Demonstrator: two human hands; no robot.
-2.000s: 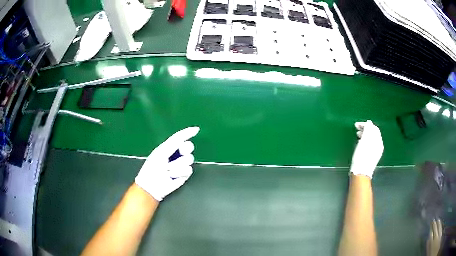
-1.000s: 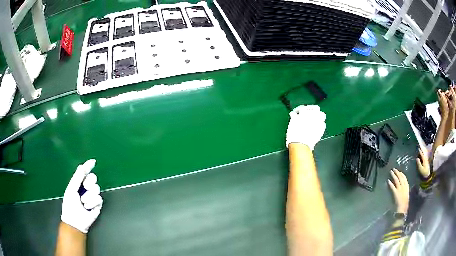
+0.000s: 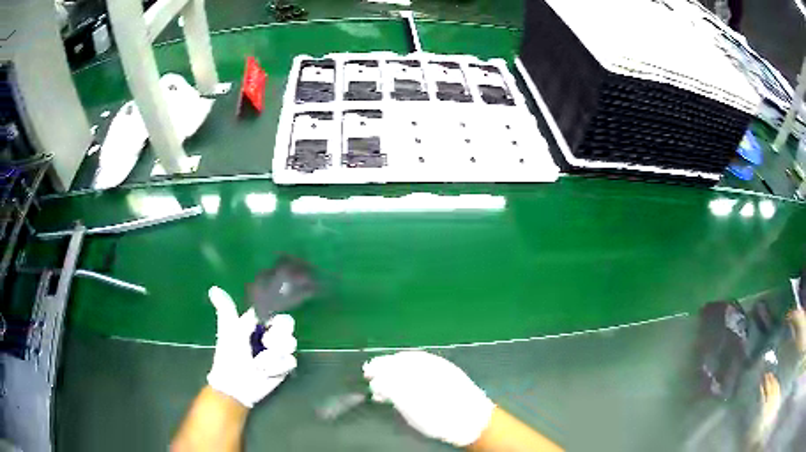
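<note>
My left hand (image 3: 252,357), in a white glove, is over the near edge of the belt with its thumb raised. Its curled fingers hold a small dark-blue part (image 3: 257,339). A blurred dark piece (image 3: 283,284) lies just beyond its fingertips, over the belt. My right hand (image 3: 433,397), also gloved, is over the bench mat, palm down. A blurred grey piece (image 3: 343,404) is at its fingertips. Whether the two blurred pieces belong to one phone frame cannot be told, nor whether my left fingers touch the dark one.
Green belt (image 3: 530,265) crosses ahead. Guide rails (image 3: 146,221) angle over it at left. Beyond stand a white blister tray (image 3: 446,166) with black frames, a tall tray stack (image 3: 654,119), a red sign (image 3: 253,86) and white posts (image 3: 150,97). A blurred frame pile (image 3: 729,344) and another person's hand (image 3: 771,397) are at right.
The view has swung back left. My right hand has come from the belt frame at right to near my left hand. The blurred dark and grey pieces now show by my hands.
</note>
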